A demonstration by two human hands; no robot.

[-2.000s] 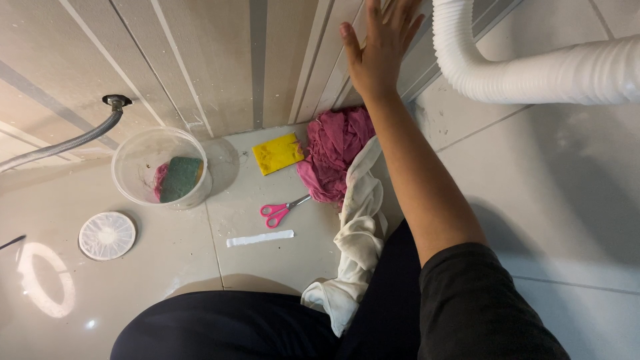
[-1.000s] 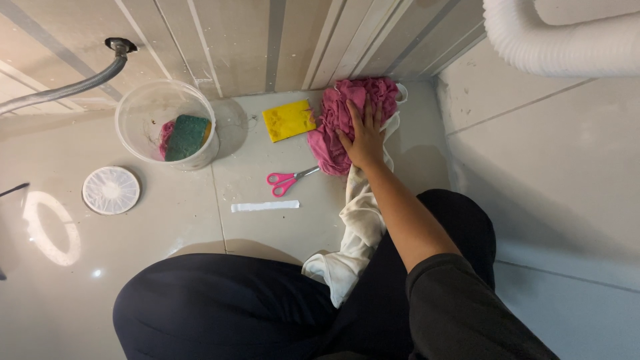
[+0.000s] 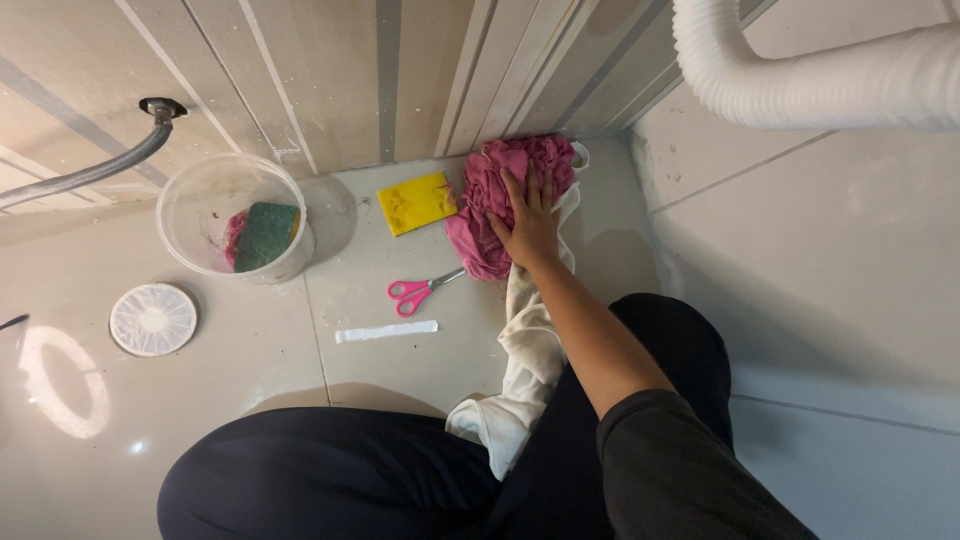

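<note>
My right hand [image 3: 534,225] lies with fingers spread on a crumpled pink cloth [image 3: 487,180] against the foot of the wall; nothing shows gripped in it. From beneath the wrist a twisted off-white cloth [image 3: 525,360] runs down to my legs. A yellow sponge cloth [image 3: 412,204] touches the pink cloth's left side. Pink-handled scissors [image 3: 420,291] lie just below, their blade tips by the cloth, with a white strip [image 3: 386,331] under them. A clear plastic tub [image 3: 176,225] holds a green scouring pad [image 3: 266,235] and a bit of pink cloth. My left hand is out of view.
A round white drain cover [image 3: 154,319] lies on the tiled floor at left. A braided hose [image 3: 97,171] comes out of the wall above the tub. A white corrugated pipe [image 3: 817,79] crosses the upper right. My bent knees border the near side.
My right hand was raised near the wall above the pink cloth two seconds ago; it came down onto the cloth and rests there with fingers spread.
</note>
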